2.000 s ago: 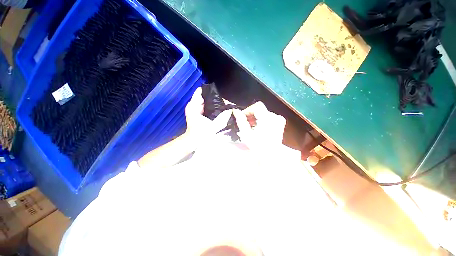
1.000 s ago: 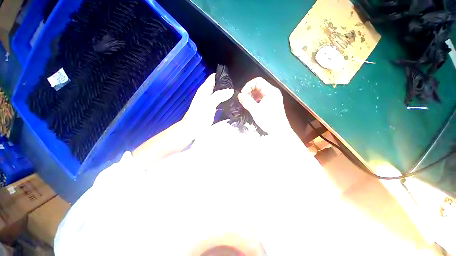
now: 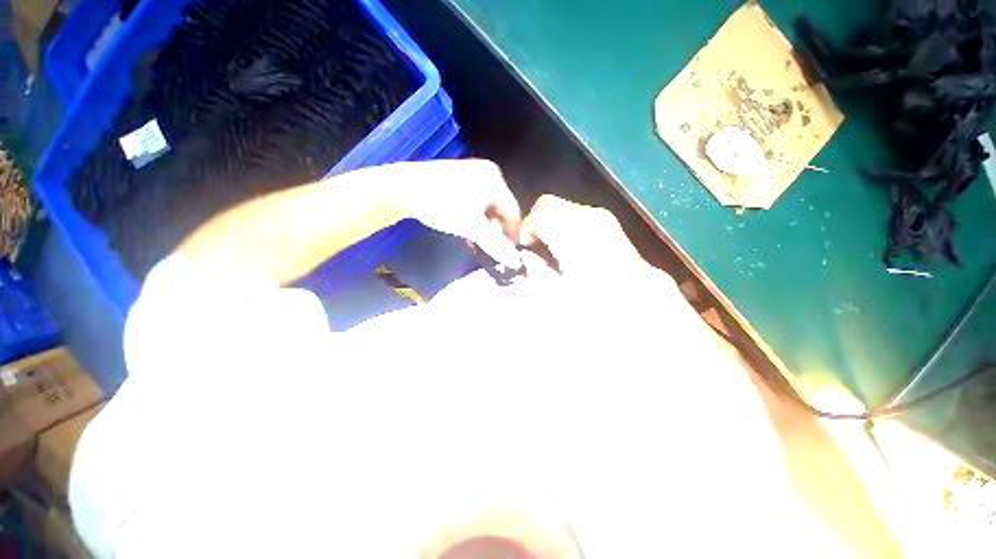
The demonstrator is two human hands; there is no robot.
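Note:
My left hand (image 3: 464, 202) and my right hand (image 3: 579, 235) meet in front of my body, near the bench edge, both strongly overexposed. Their fingertips close on a small black moulded part (image 3: 506, 269). Most of the part is hidden by the fingers and lost in glare, so its shape is unclear. Both hands seem to grip it.
A blue crate (image 3: 428, 100) of black parts stands left, its near side behind my left forearm. On the green bench (image 3: 612, 98) lie a stained cardboard pad (image 3: 699, 104) with a white glue dish (image 3: 736, 151), a black parts heap (image 3: 928, 66) and a white stick (image 3: 909, 272).
My left forearm has swung up, now crossing the crate, and its hand reaches the part from above. The black part sits lower and shows less. My right hand has shifted slightly.

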